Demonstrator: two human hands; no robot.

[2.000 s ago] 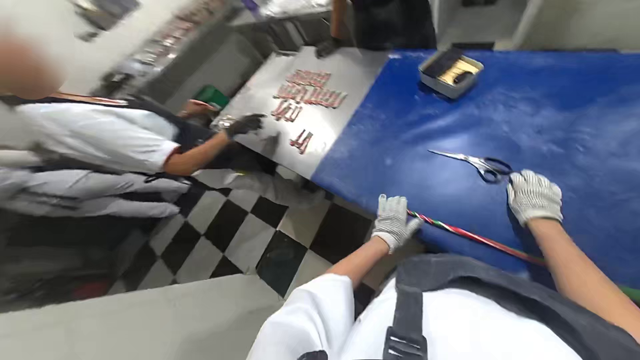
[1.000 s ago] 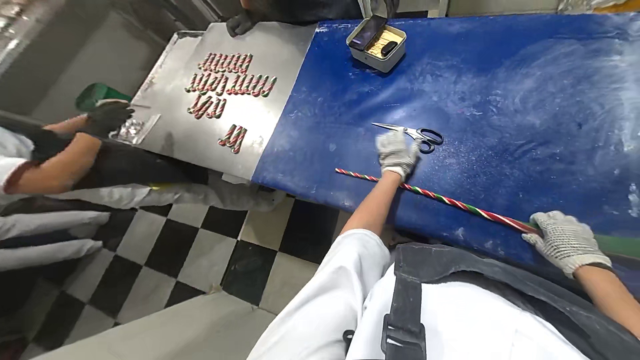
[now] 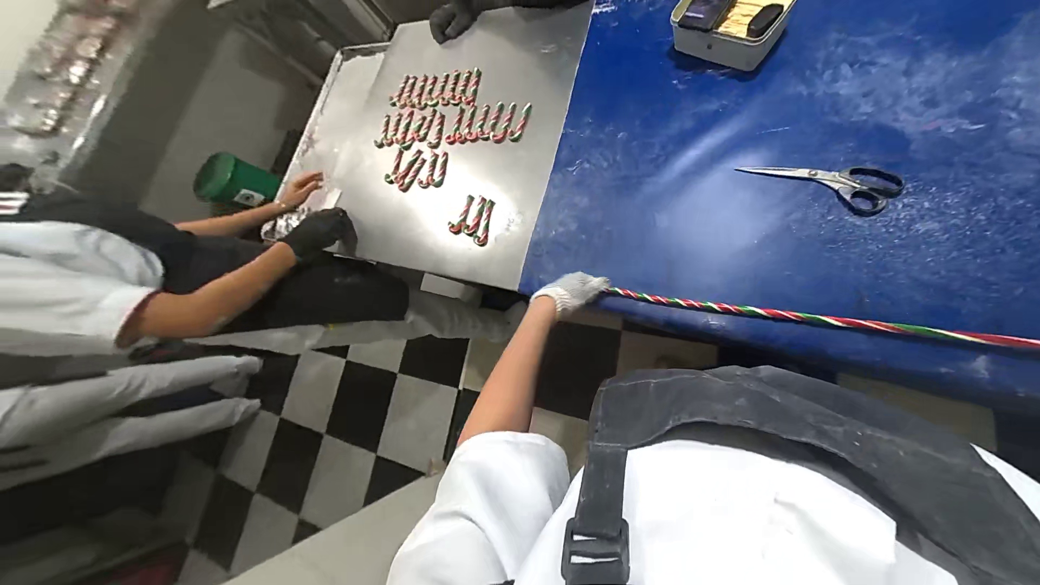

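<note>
My left hand (image 3: 574, 291), in a pale knitted glove, is closed on the left end of a striped candy rope (image 3: 780, 314) at the front edge of the blue table. Red, white and green stripes twist along the rope, which runs right and out of view, thicker and redder there. My right hand is outside the view. Scissors with black handles (image 3: 845, 180) lie on the blue surface behind the rope, blades pointing left. Several small striped candy canes (image 3: 418, 128) lie in rows on the metal sheet, with a small group (image 3: 473, 220) nearer its front.
The blue table (image 3: 682, 227) adjoins the metal sheet (image 3: 504, 252). At its back is a metal tin (image 3: 719, 47) holding dark items. A co-worker's black-gloved hand (image 3: 317, 233) is at the sheet's left edge, another person's (image 3: 452, 20) at the back. A green bucket (image 3: 236, 180) stands left.
My left hand has gone from above the rope near the scissors to the rope's left end. My right hand, on the rope's right part a second ago, has left the view.
</note>
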